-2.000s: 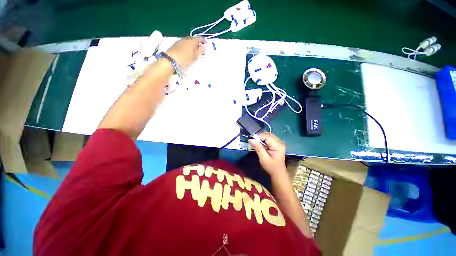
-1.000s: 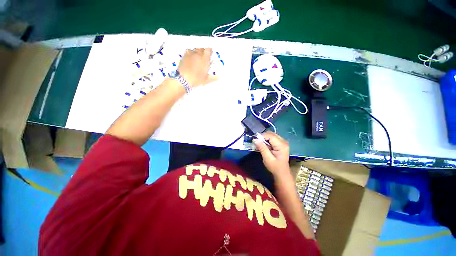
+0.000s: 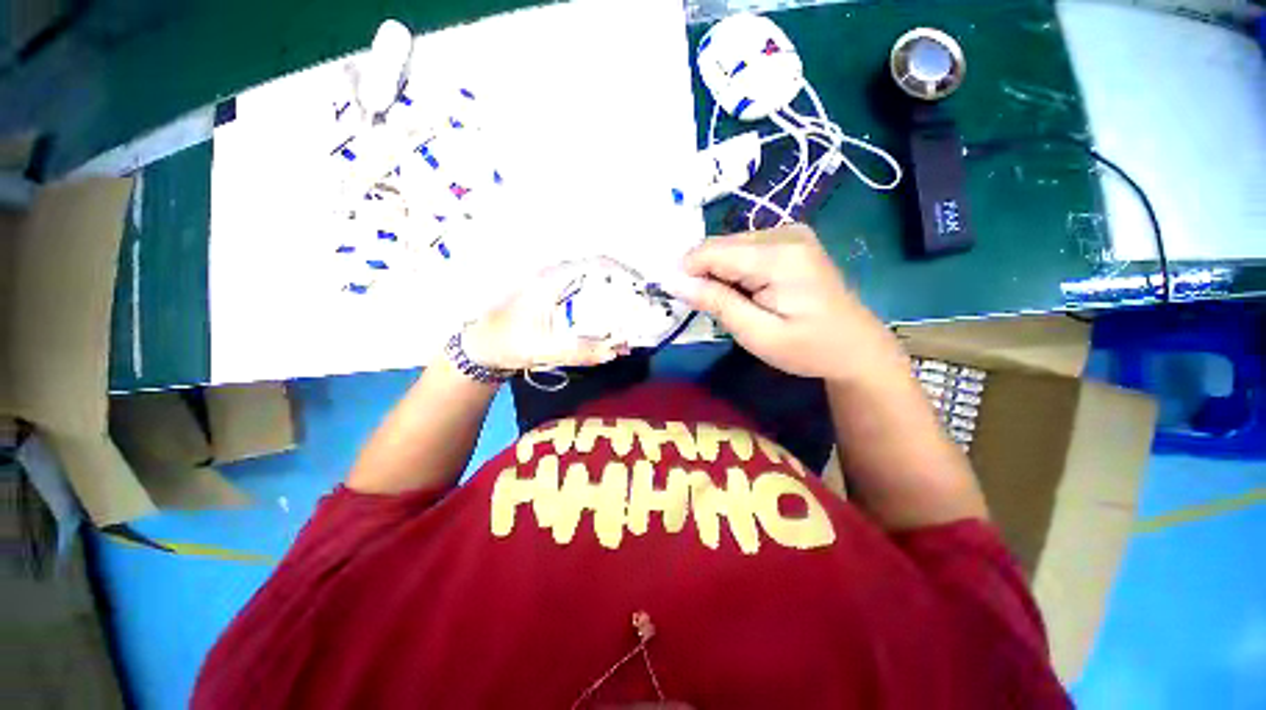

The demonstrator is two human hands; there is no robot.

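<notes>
My left hand (image 3: 535,322) holds a white corded unit (image 3: 600,302) with blue marks at the front edge of the white sheet. A thin white cord loop hangs below the hand. My right hand (image 3: 778,298) pinches the small dark tip of a test lead (image 3: 676,330) against the unit's right side. Whether the tip is inserted cannot be told. Small white parts with blue tabs (image 3: 417,187) lie scattered on the white work sheet (image 3: 278,298). A white rounded piece (image 3: 382,67) stands at their back.
Right of the sheet lie a round white unit (image 3: 750,65) with tangled white cord and another white unit (image 3: 728,167). A black box (image 3: 939,180) with a round metal piece (image 3: 926,64) stands farther right. An open carton (image 3: 1020,444) with small pale pieces is below the bench.
My left hand has come from the back of the sheet to the front edge and now holds a white unit. My right hand has brought the lead's tip to it. The view has shifted.
</notes>
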